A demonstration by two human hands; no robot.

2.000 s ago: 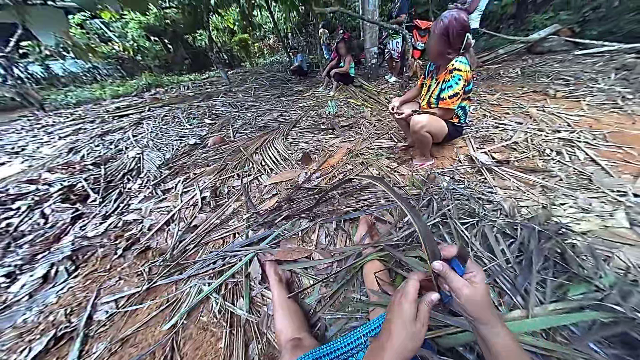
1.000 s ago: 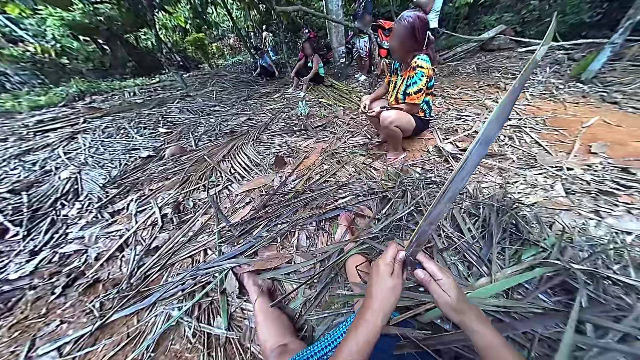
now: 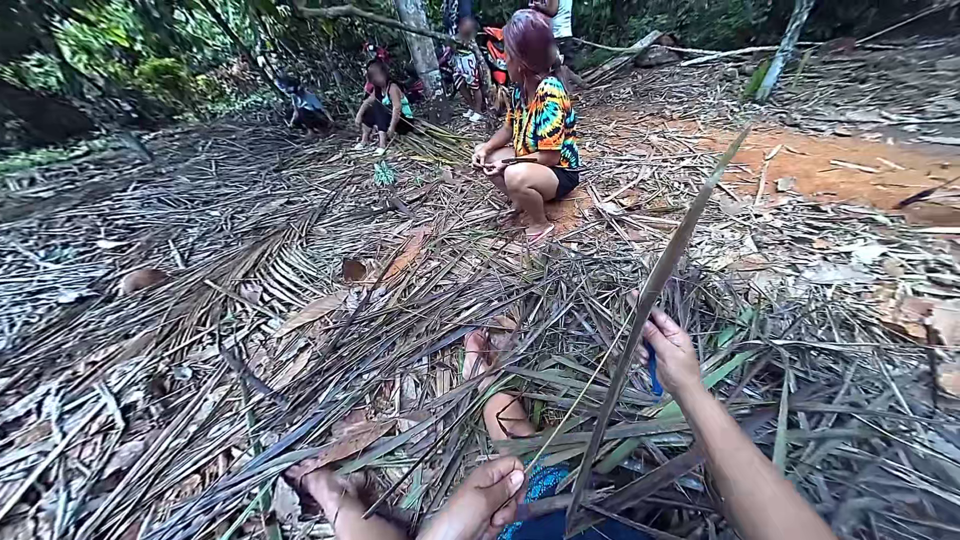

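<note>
My left hand, low in the middle of the view, pinches the lower end of a thin pale leaf midrib. The midrib slants up to my right hand. A long brown-green palm leaflet blade stands tilted beside it, and my right hand is closed at the blade's middle. Something blue, perhaps a knife handle, shows under the right fingers; the rest of it is hidden. My bare legs and feet rest on the litter below.
Dry palm fronds and leaflets cover the ground. Ahead squats a person in a colourful tie-dye shirt; others sit and stand farther back near a tree trunk. Loose leaflets lie around my legs. A coconut husk lies at left.
My hands were together at the leaflet's base; now they are apart, the left lower and nearer, the right farther up. A thin midrib now stretches between them. The leaflet was bent over two seconds ago.
</note>
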